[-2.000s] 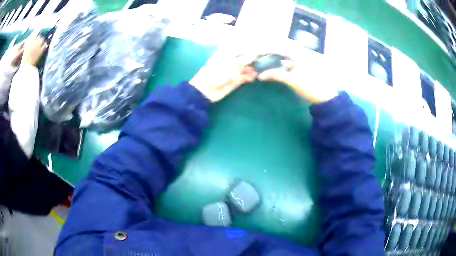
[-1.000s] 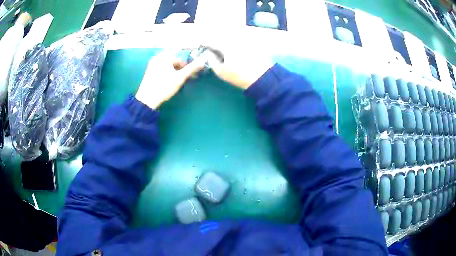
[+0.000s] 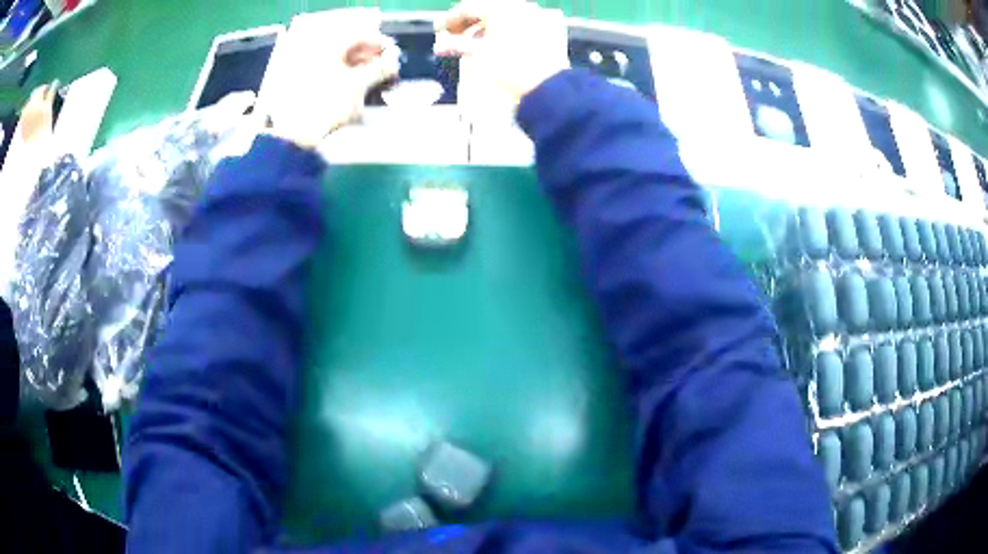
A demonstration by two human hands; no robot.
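My left hand (image 3: 330,81) is at the left side of a white retail box with a dark insert (image 3: 423,49). My right hand (image 3: 496,45) is over the box's right side, fingertips bent inward. Both hands are washed out by glare; whether they pinch earbuds cannot be told. A pale shape sits in the lower part of the insert. A charging case (image 3: 436,213) with a bright, pale, shiny face lies on the green mat below the box. Two grey-blue charging cases (image 3: 453,474) lie near my jacket, the lower one partly cut off by it.
Other white boxes with dark inserts (image 3: 771,100) stand in a row along the far side. A clear blister tray (image 3: 894,373) of many cases is at right. Crinkled clear bags (image 3: 130,243) lie at left, above a flat black object (image 3: 85,438). Another person's hand (image 3: 38,111) is at far left.
The item held between both hands has gone from them, and a pale, shiny case now lies on the mat. Both hands have moved up to the box. The view has shifted.
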